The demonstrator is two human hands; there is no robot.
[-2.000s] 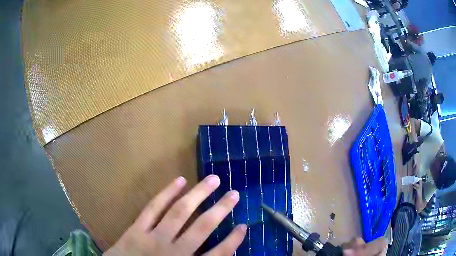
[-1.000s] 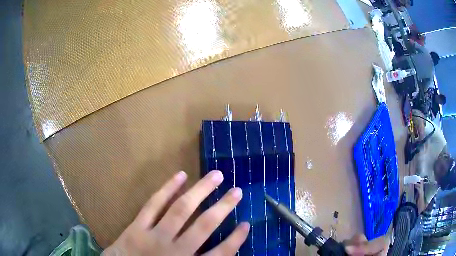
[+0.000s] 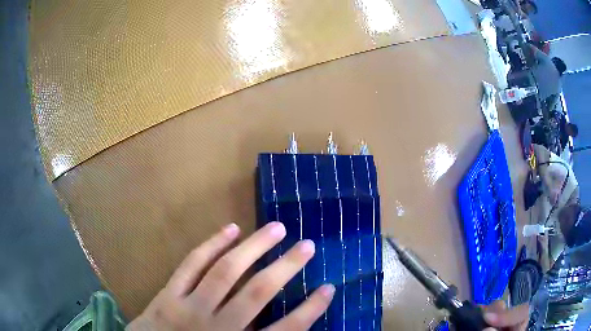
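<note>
A stack of dark blue solar cells (image 3: 324, 220) with pale parallel lines lies in front of me, cut off by the bottom edge. Bunched silver tabbing ribbon ends (image 3: 332, 145) stick out past its far edge. My left hand (image 3: 243, 284) rests on the left part of the stack, palm down with fingers spread, holding nothing. My right hand (image 3: 509, 317), partly cut off at the bottom right, holds the soldering iron (image 3: 424, 275) by its dark handle. The iron's tip is just right of the stack's right edge, apart from the lines on the cells.
A blue tray (image 3: 476, 226) with dark strips stands to the right. White bottles (image 3: 517, 95) (image 3: 536, 229) are near the right side. A dark curved bench seam (image 3: 259, 83) crosses the tan sheeting. Other people (image 3: 577, 220) are at the far right.
The soldering iron and my right hand have moved right, taking the tip off the cells. A cell edge now shows lower on the stack. My left hand has barely moved.
</note>
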